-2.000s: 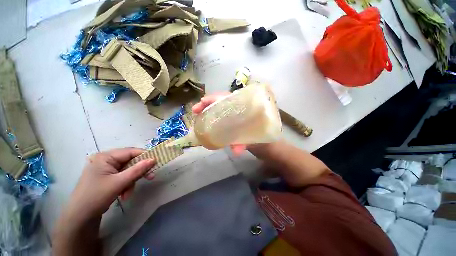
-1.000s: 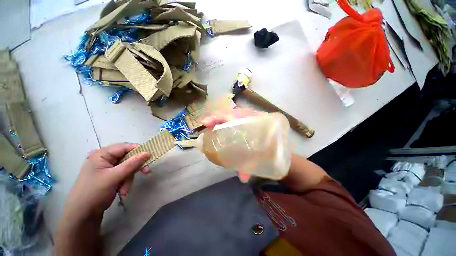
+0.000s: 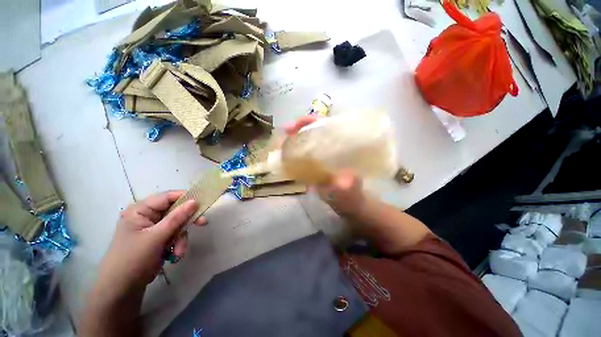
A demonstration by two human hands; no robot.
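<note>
My left hand [image 3: 155, 227] pinches a khaki webbing tab [image 3: 205, 192] between thumb and fingers, with its free end pointing up and right. Some blue film shows below my fingers. My right hand [image 3: 339, 187] holds the translucent yellowish glue bottle [image 3: 343, 146] on its side, blurred. Its nozzle points left, its tip at the tab's free end; whether they touch is unclear. Khaki tabs with blue-wrapped ends [image 3: 267, 187] lie partly behind the bottle. A large pile of tabs [image 3: 181, 95] lies above my left hand.
Overlapping tabs [image 3: 29, 155] lie at the far left above a clear plastic bag [image 3: 23, 289]. A black wad [image 3: 348, 54] and a red plastic bag [image 3: 466, 66] lie at the upper right. A hammer's handle end [image 3: 405, 175] shows beyond the bottle. White bundles [image 3: 530, 263] are stacked lower right.
The bottle first swung down and right, off the tab, uncovering the hammer; now it is raised again, its nozzle back at the tab's end. The tab in my left hand has tilted more upright.
</note>
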